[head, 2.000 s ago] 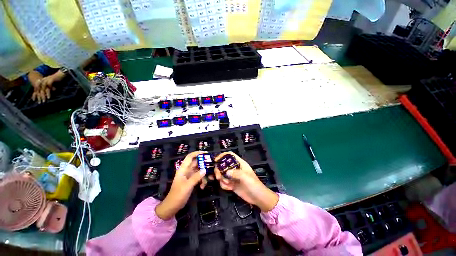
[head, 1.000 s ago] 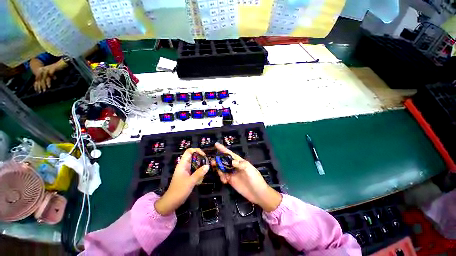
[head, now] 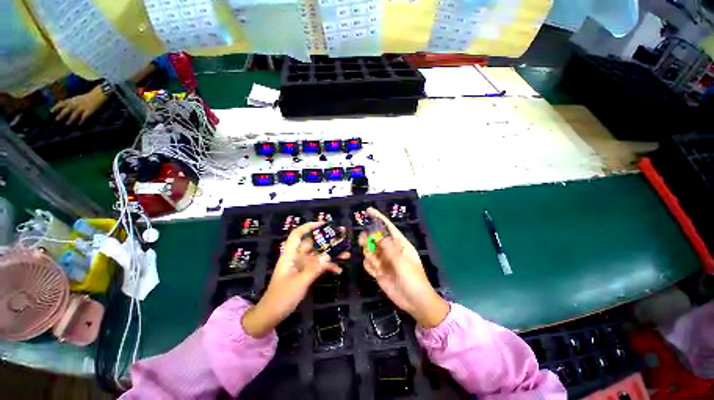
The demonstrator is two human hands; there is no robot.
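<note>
My left hand point(head: 296, 264) holds a smartwatch body point(head: 329, 237) by its edges, its face up with pale and coloured marks. My right hand point(head: 399, 269) holds a second watch body point(head: 374, 236), blurred, showing green and orange glints; which side faces up I cannot tell. The two watches are apart, above the black foam tray point(head: 301, 205). Lit watches with red and white marks point(head: 250, 226) sit in its back pockets. Dark watches with shiny outlines point(head: 329, 328) lie in pockets nearer me. My hands and sleeves hide some pockets.
Two rows of small blue-red screens point(head: 312, 146) stand beyond the tray, with stacked black trays point(head: 352, 92) behind. A marker pen point(head: 497, 242) lies right. Tangled cables point(head: 176, 144), a pink fan point(head: 31, 298) and yellow basket point(head: 95, 269) are left. Another person's hand point(head: 78, 107) shows upper left.
My hands have moved apart, each with its watch. The left watch now shows a marked face instead of a dark side. The right watch has turned and shows green instead of blue.
</note>
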